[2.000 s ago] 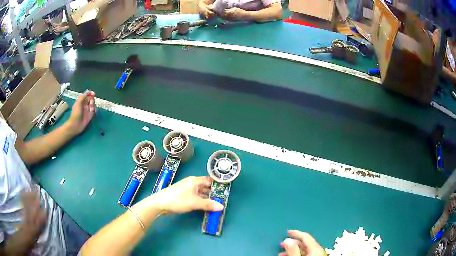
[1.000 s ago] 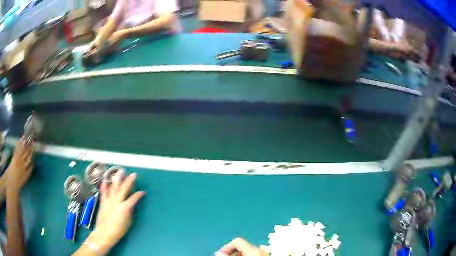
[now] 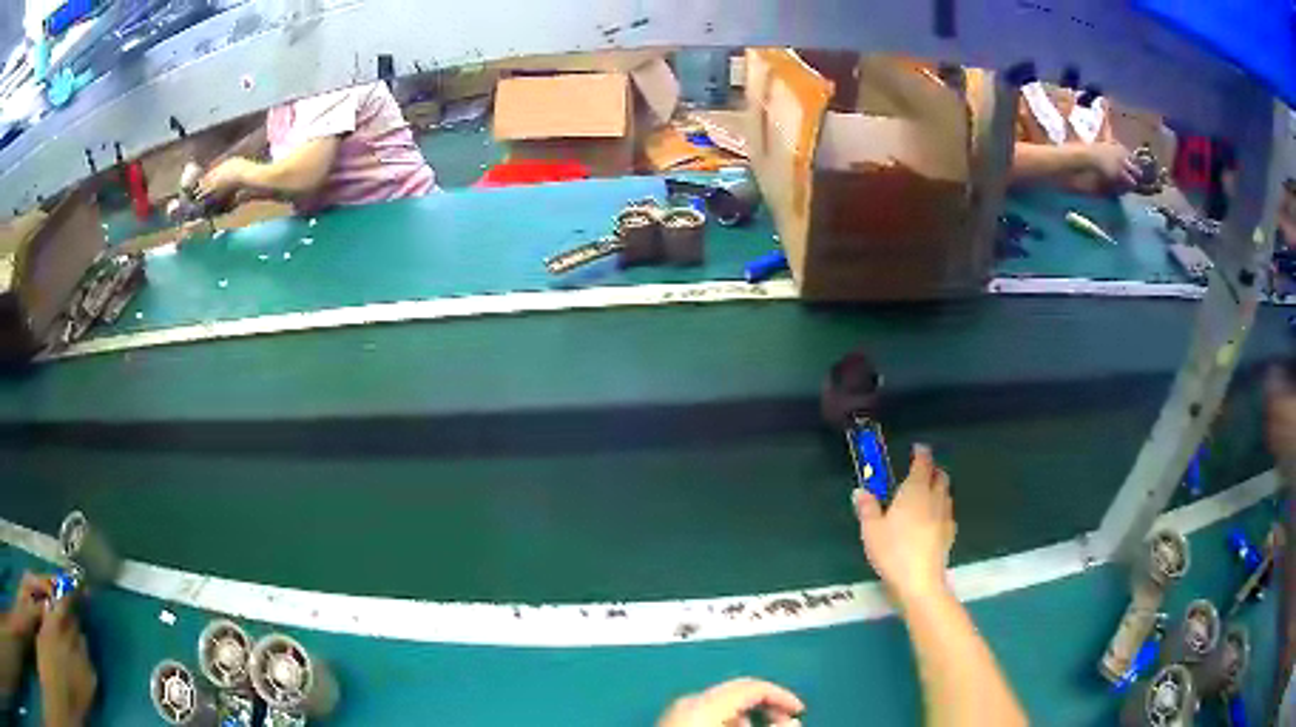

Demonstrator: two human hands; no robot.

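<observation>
A handheld fan unit lies on the belt, its dark round head (image 3: 854,386) away from me and its blue battery (image 3: 871,463) in the open handle towards me. My right hand (image 3: 910,533) is over the belt at the near end of this handle, thumb and fingers apart on either side of it; contact is unclear. My left hand (image 3: 732,702) is at the bottom edge, partly cut off, fingers curled; whether it holds anything is unclear. Three fan units (image 3: 226,655) stand close together at bottom left, their handles mostly cut off.
A grey metal post (image 3: 1187,384) slants down to the belt's near edge at right. More fan units (image 3: 1168,693) lie beyond it. A neighbour's hands (image 3: 54,646) hold a unit at far left. Across the belt are a cardboard box (image 3: 895,199), fan heads (image 3: 661,234) and people working.
The view has swung right. My left hand has left the fan units, which now lie at lower left. My right hand has reached out over the belt. The white pad pile has left the view.
</observation>
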